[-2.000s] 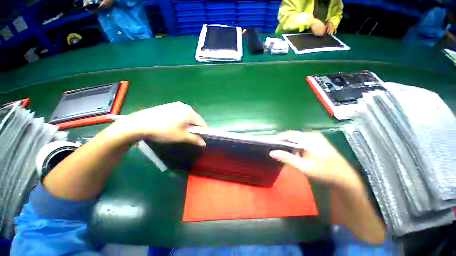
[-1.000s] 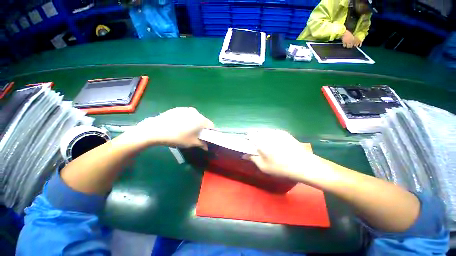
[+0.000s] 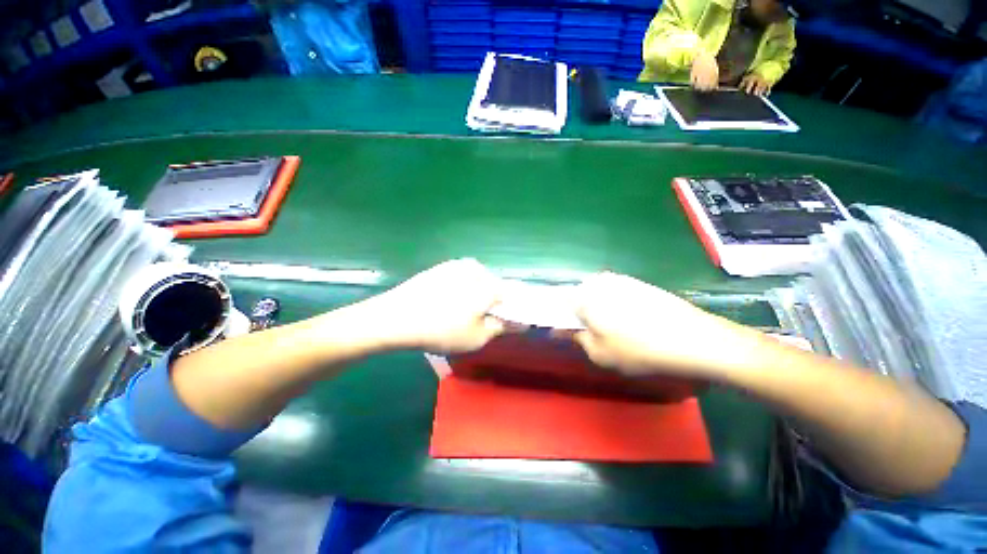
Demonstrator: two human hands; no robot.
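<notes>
A dark laptop unit [image 3: 541, 355] stands tilted on its long edge over the red foam pad [image 3: 574, 427], which reflects in its face. My left hand [image 3: 452, 308] grips its upper edge at the left. My right hand [image 3: 626, 325] grips the upper edge a little to the right. A pale strip, perhaps white foam, shows between the hands. The unit's far side and part of its right end are hidden by my hands and forearm.
Standing bags [image 3: 65, 292] and a white ring [image 3: 179, 308] are at left. A closed unit [image 3: 211, 193] lies behind them. An open laptop base [image 3: 763, 211] and a bag stack [image 3: 898, 292] are at right. A person's hands [image 3: 727, 78] work on a panel across the bench.
The unit has turned so its upper edge lies more level across my view. My right hand moved inward from the unit's right end. The view shifted, showing more beside the white ring.
</notes>
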